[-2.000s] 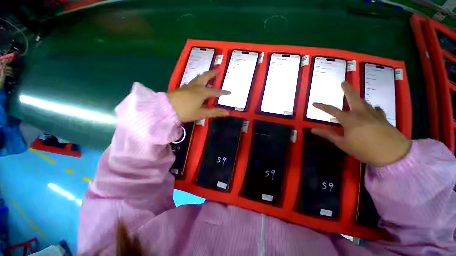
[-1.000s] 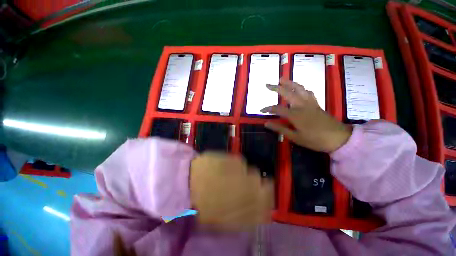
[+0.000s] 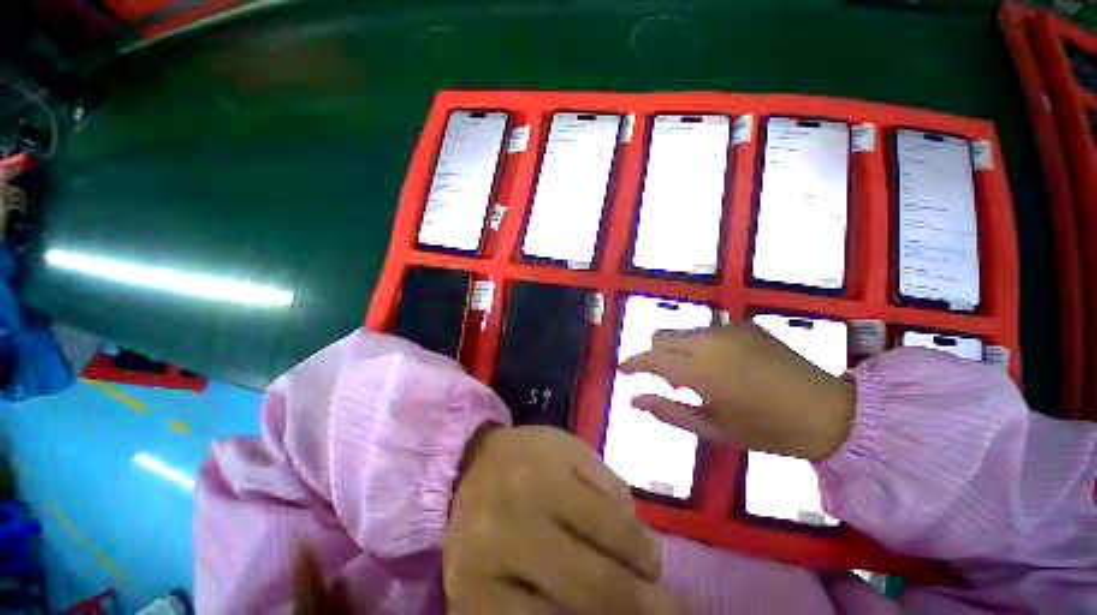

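Note:
A red tray (image 3: 415, 228) holds two rows of smartphones. The far-row phones, such as the middle one (image 3: 681, 192), show white screens with faint text. In the near row, the middle phone (image 3: 650, 451) and the two to its right have white screens; the two at the left are dark, one (image 3: 538, 348) marked "S9". My right hand (image 3: 752, 390) is over the middle near-row phone, fingers apart, holding nothing. My left hand (image 3: 547, 523) is at the tray's near edge, back of the hand up, fingers bent and partly cut off by the frame's bottom; its fingertips are hidden.
The tray lies on a glossy dark green surface (image 3: 241, 192). Another red tray (image 3: 1044, 156) stands at the right edge. At the left is a blue floor (image 3: 132, 457) with yellow lines, a red item, and part of a person in blue (image 3: 27, 330).
The middle and right near-row screens have turned from dark to white. My right hand has moved from the far row to the near row. My left hand stays at the near edge.

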